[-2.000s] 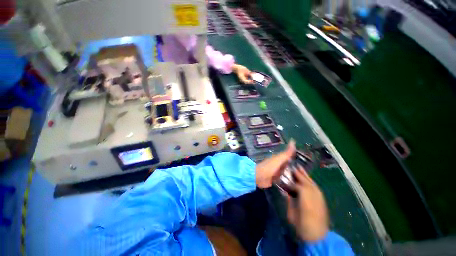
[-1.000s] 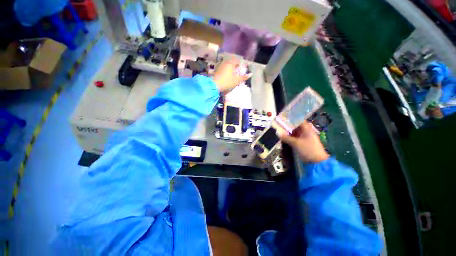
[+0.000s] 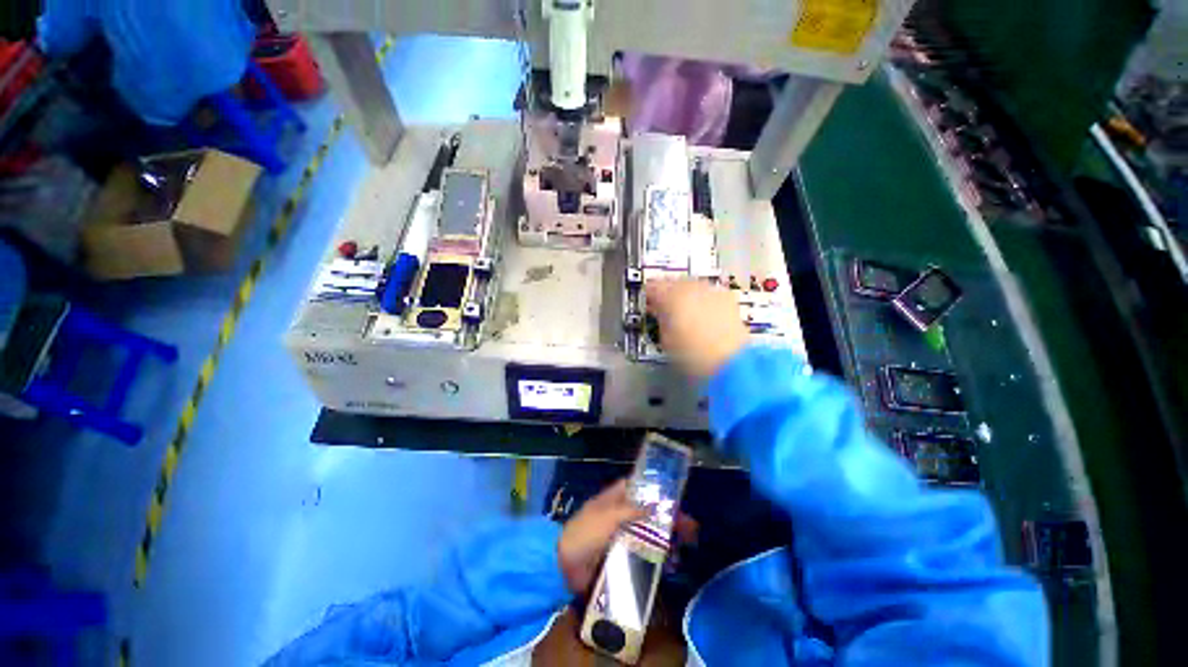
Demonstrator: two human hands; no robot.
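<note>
My left hand (image 3: 593, 534) holds an opened-out flip phone (image 3: 641, 541) low in front of the machine, its lit panel up and the dark screen and round part down. My right hand (image 3: 694, 323) is over the lower end of the right fixture (image 3: 633, 313), fingertips at a phone unit (image 3: 667, 222) lying in it; the hand hides its lower part, and a grip cannot be told. Another opened phone unit (image 3: 447, 284) lies in the left fixture, beside a blue clamp (image 3: 397, 283).
The white machine head (image 3: 568, 52) hangs above the pinkish feeder block (image 3: 569, 196) between the fixtures. A lit display (image 3: 555, 394) is on the machine front. Pink-rimmed phones (image 3: 921, 388) lie on the green surface (image 3: 1016, 456) at right. A person's pink sleeve shows behind the machine.
My left hand has drawn back from the right fixture and now holds an opened phone low in front. My right hand, which held an opened phone at the right, is now at the right fixture.
</note>
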